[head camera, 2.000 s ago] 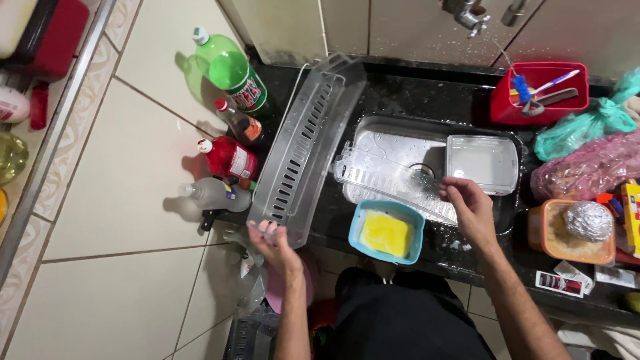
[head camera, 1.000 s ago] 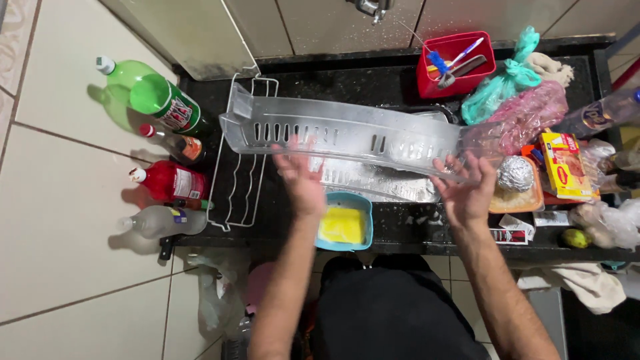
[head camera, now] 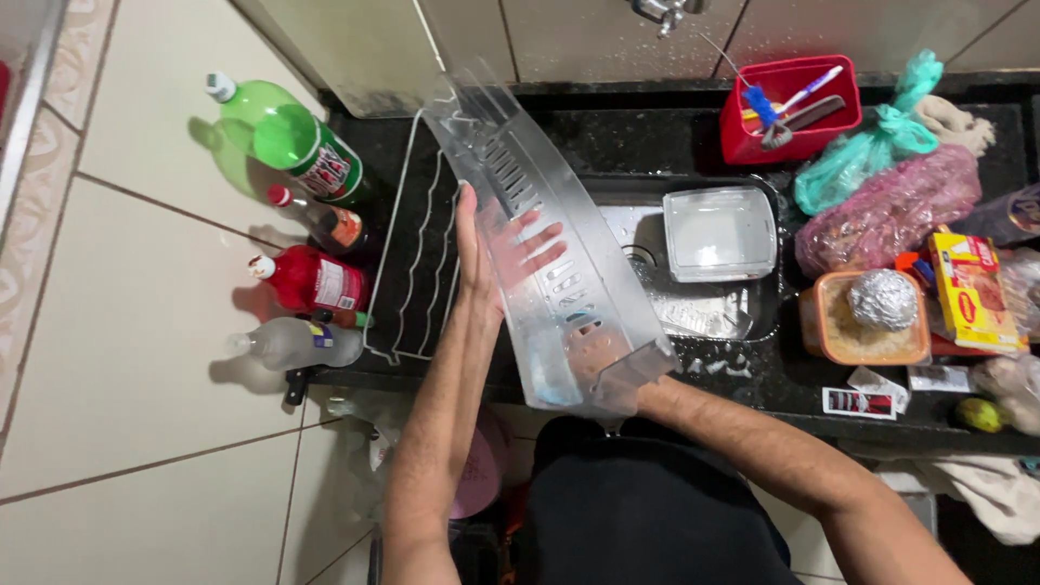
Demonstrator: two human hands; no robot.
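Observation:
A clear plastic slotted refrigerator-type shelf bin (head camera: 561, 244) is tilted over the counter, left of the sink. My left hand (head camera: 508, 248) supports its left side, fingers spread and seen through the plastic. My right hand (head camera: 601, 357) is behind its lower end, also seen through the plastic, so its grip is unclear. Behind the bin's upper left stands a white wire rack (head camera: 402, 236). In the sink (head camera: 621, 219) are a clear rectangular container (head camera: 719, 234) and another clear slotted plastic piece (head camera: 703, 313). The blue basin is mostly hidden behind the bin.
Several bottles, among them a green soda bottle (head camera: 292, 138), line the left. A red caddy (head camera: 788, 110) holds utensils below the faucet (head camera: 666, 12). At right lie a pink plastic bag (head camera: 894, 207), an orange-rimmed container (head camera: 869, 345) with a foil ball (head camera: 883, 299), and a yellow Maggi box (head camera: 971, 284).
The slotted bin has turned from lying roughly across the sink to a steep slant at its left. My right hand has moved from the bin's right end to behind its lower end.

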